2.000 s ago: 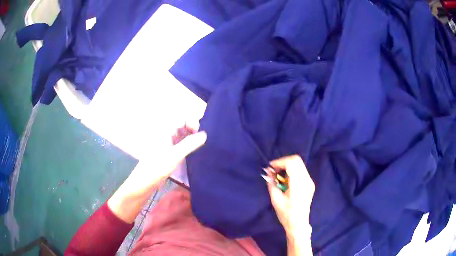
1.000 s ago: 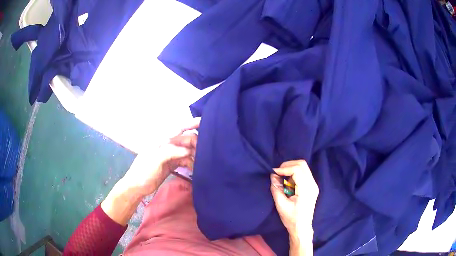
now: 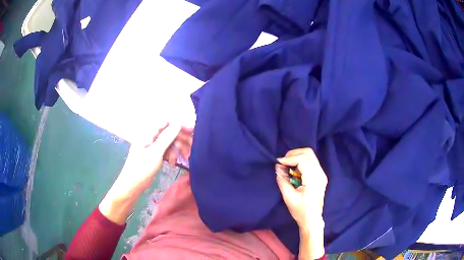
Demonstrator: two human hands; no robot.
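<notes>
A large dark blue garment point(image 3: 229, 167) lies in folds over the white table point(image 3: 147, 76) and hangs over its near edge. My right hand point(image 3: 303, 177) is closed around small thread snips point(image 3: 295, 177) with a green-orange handle. Its thumb and fingertip meet at a fold of the cloth; whether they pinch it is unclear. My left hand point(image 3: 165, 144) is at the garment's left edge by the table edge. Its fingers are spread and partly blurred, and it does not visibly grip the cloth.
More blue garments point(image 3: 407, 45) are heaped at the back and right. Another blue garment point(image 3: 76, 45) hangs over a white rounded edge at the upper left, with a small white tab on it. A blue plastic bag point(image 3: 11, 172) is on the green floor point(image 3: 71, 177) at left.
My left hand has moved left and down from the garment's edge, and its fingers have opened. My right hand has shifted slightly right. The garment has moved a little toward the left.
</notes>
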